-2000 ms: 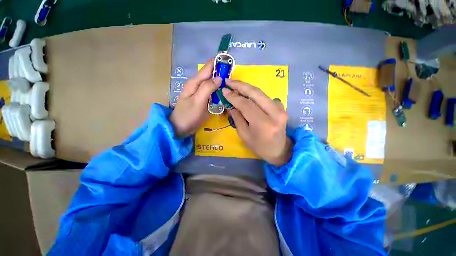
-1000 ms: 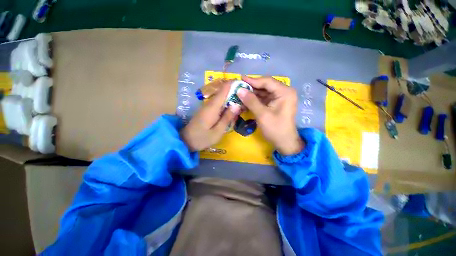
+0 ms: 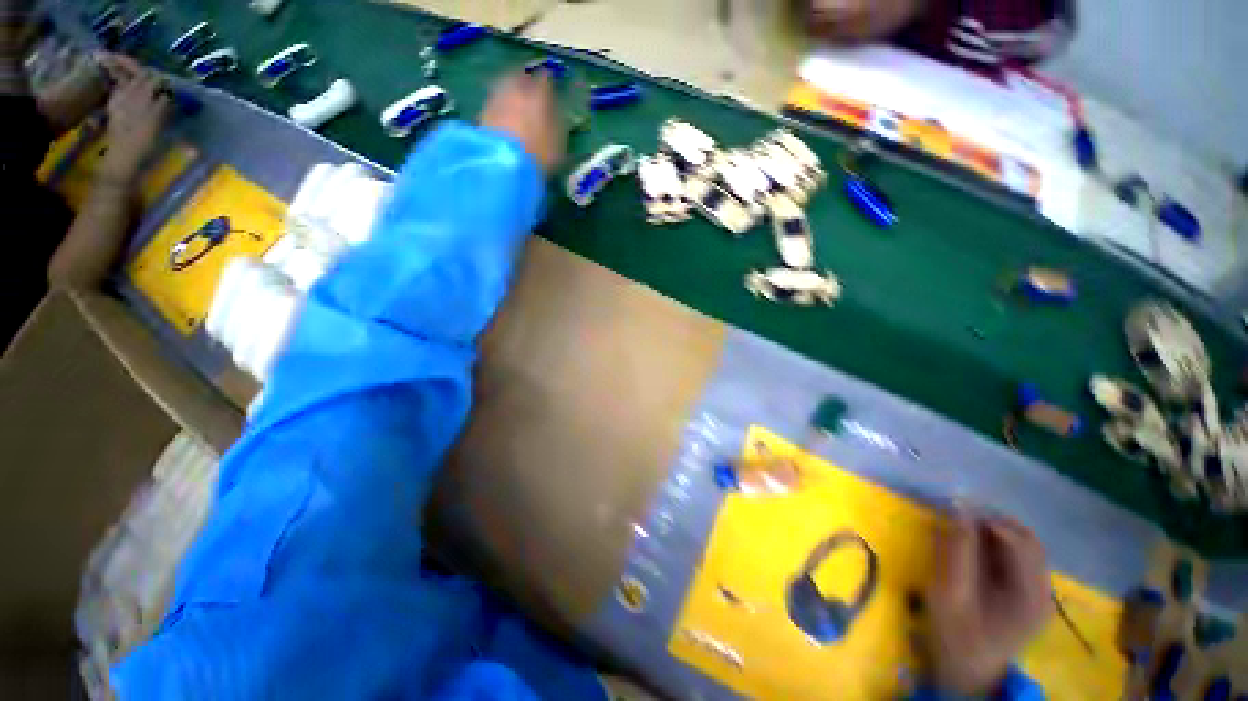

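My left hand (image 3: 527, 117) is stretched out over the green belt, small and blurred. A blue battery (image 3: 548, 66) shows at its fingertips; I cannot tell if it is held. A partly filled white housing (image 3: 600, 174) lies on the belt just right of that hand, and another blue battery (image 3: 615, 96) lies beside it. My right hand (image 3: 988, 582) is blurred over the yellow print, fingers curled; whether it holds anything cannot be seen. A battery with a tan side (image 3: 767, 475) lies on the bench print, with a green board (image 3: 829, 414) behind it.
White housings (image 3: 253, 315) are piled by my left sleeve. Beige parts (image 3: 732, 178) cluster on the belt (image 3: 944, 301), with more at the far right. Other partly filled housings (image 3: 415, 110) lie along the belt. Another person's arm (image 3: 110, 192) is at left; a person's sleeve (image 3: 999, 30) shows across the belt.
The view has swung left. My hands have parted: the left has moved out over the belt, the right stays over the bench. The white housing they held together is no longer between them.
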